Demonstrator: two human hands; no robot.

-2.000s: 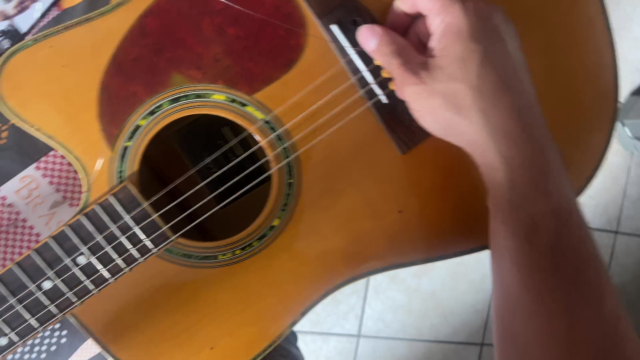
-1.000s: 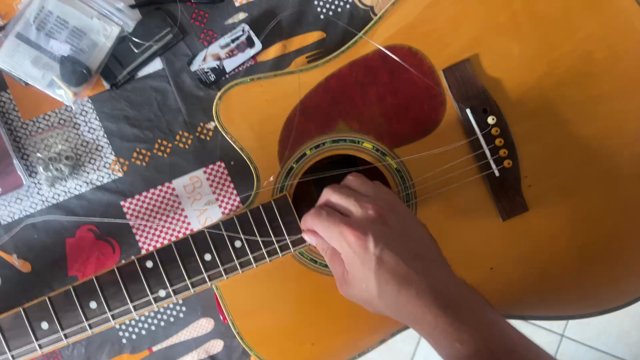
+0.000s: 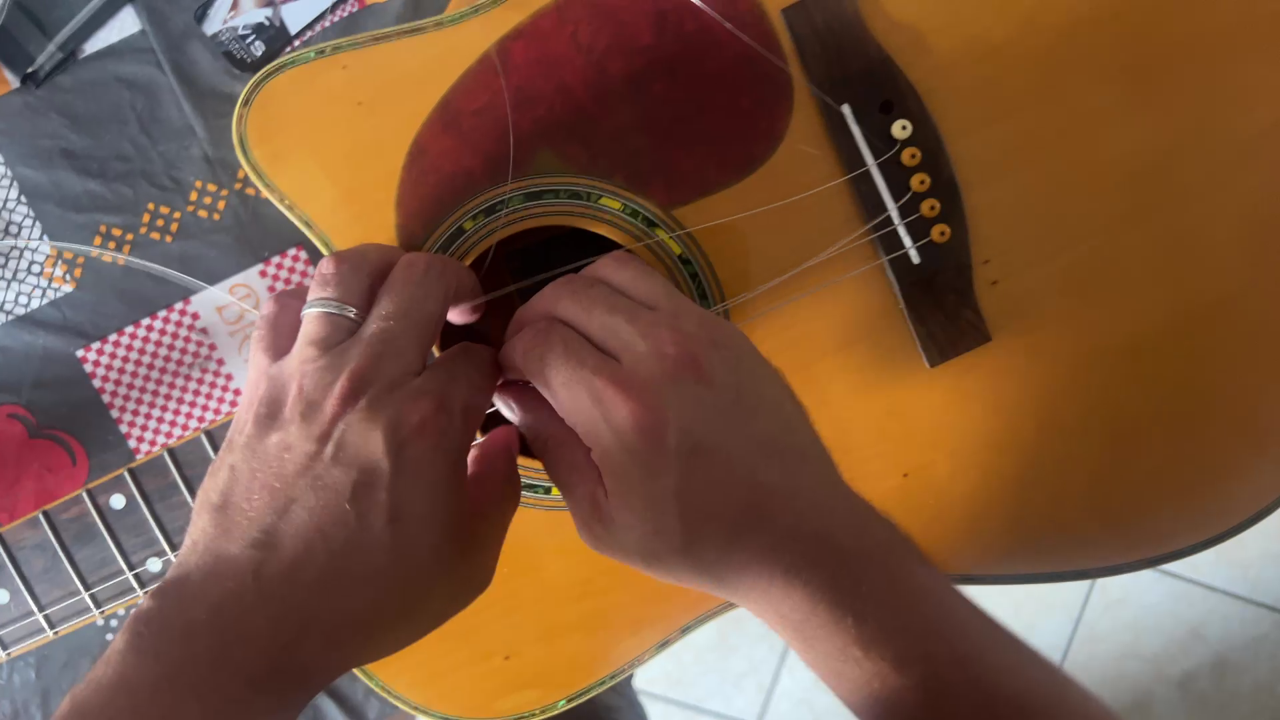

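Observation:
An acoustic guitar point(image 3: 1080, 300) lies face up with its neck to the lower left. Over the soundhole point(image 3: 560, 250) my left hand point(image 3: 370, 420), with a ring on one finger, and my right hand point(image 3: 650, 400) meet, fingertips pinched on guitar strings. Where exactly the strings run between the fingers is hidden. From the hands, thin strings point(image 3: 780, 213) reach the dark wooden bridge point(image 3: 950, 310), with its white saddle point(image 3: 880, 185), one white bridge pin point(image 3: 901, 129) and several orange-yellow pins point(image 3: 920, 182). A loose string curls over the red pickguard point(image 3: 620, 90).
Under the neck lies a dark patterned tablecloth point(image 3: 100, 190). A small printed packet point(image 3: 245, 35) and a dark object point(image 3: 50, 30) sit at the upper left. A loose clear string point(image 3: 130, 257) crosses the cloth. Pale floor tiles point(image 3: 720, 665) show beneath the guitar's lower edge.
My left hand has come into view and joined my right hand at the soundhole. Two seconds ago my right hand was at the bridge. The view is closer than one second ago.

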